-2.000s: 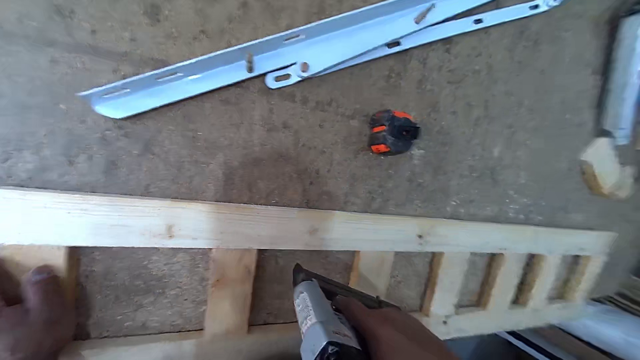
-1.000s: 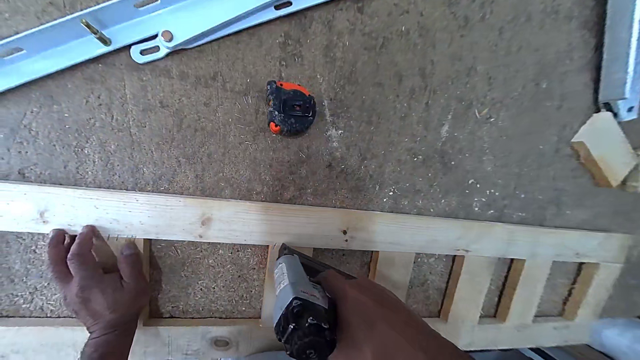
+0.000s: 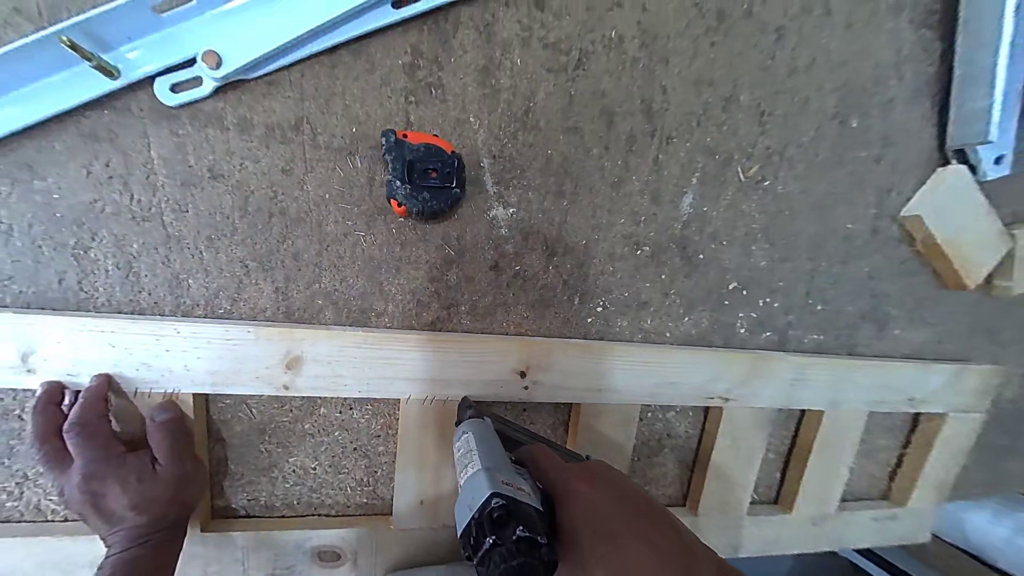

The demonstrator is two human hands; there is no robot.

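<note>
My right hand [image 3: 592,496] is closed around a pneumatic stapler [image 3: 500,488], grey and black, whose nose touches the joint between a long pine rail [image 3: 336,360] and a wooden crosspiece [image 3: 424,460]. Staples line that joint to the left of the nose. At lower left my left hand [image 3: 124,472] rests with bent fingers on the rail's lower edge and another crosspiece, where more staples show. Further crosspieces [image 3: 732,456] join the long rail to a second rail [image 3: 808,532] at the bottom of the frame.
A black and orange tape measure [image 3: 426,176] lies on the particle board surface [image 3: 640,200] beyond the frame. White metal brackets [image 3: 264,36] lie at the upper left. A wood offcut [image 3: 956,228] sits by another metal piece [image 3: 984,80] at the right edge.
Since one second ago, the stapler's nose has moved right along the crosspiece's joint. Two seconds ago the stapler was over the gap right of a crosspiece. The view has shifted.
</note>
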